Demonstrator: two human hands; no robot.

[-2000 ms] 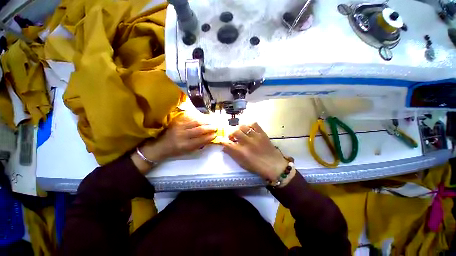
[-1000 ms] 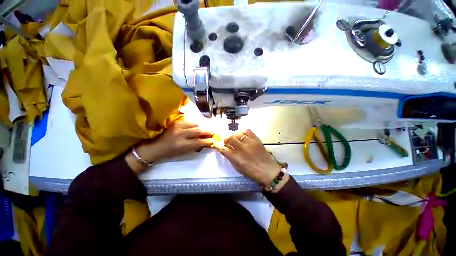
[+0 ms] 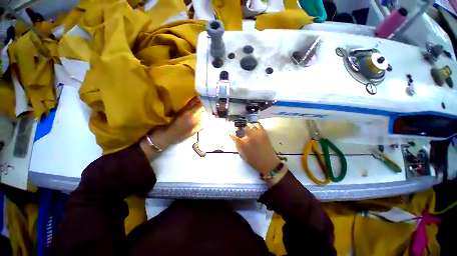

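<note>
Mustard fabric (image 3: 125,85) is heaped on the table left of the machine head. My left hand (image 3: 180,127) lies at the heap's lower right edge, its fingertips in bright glare; whether they pinch the cloth is not clear. My right hand (image 3: 256,146) is just right of and below the presser foot area (image 3: 240,131), fingers bent, fingertips partly under the machine head. No cloth shows clearly in it. The needle itself is lost in the glare.
The white sewing machine (image 3: 320,70) spans the right side. Scissors (image 3: 324,161) with yellow and green handles lie right of my right hand, with small green snips (image 3: 388,161) farther right. A pink thread cone (image 3: 391,23) stands behind. More yellow fabric (image 3: 320,232) hangs below the table.
The view has shifted, showing more behind the machine. My left hand has moved up and away from my right hand. The small yellow piece between them no longer shows, and bare machine bed is visible there.
</note>
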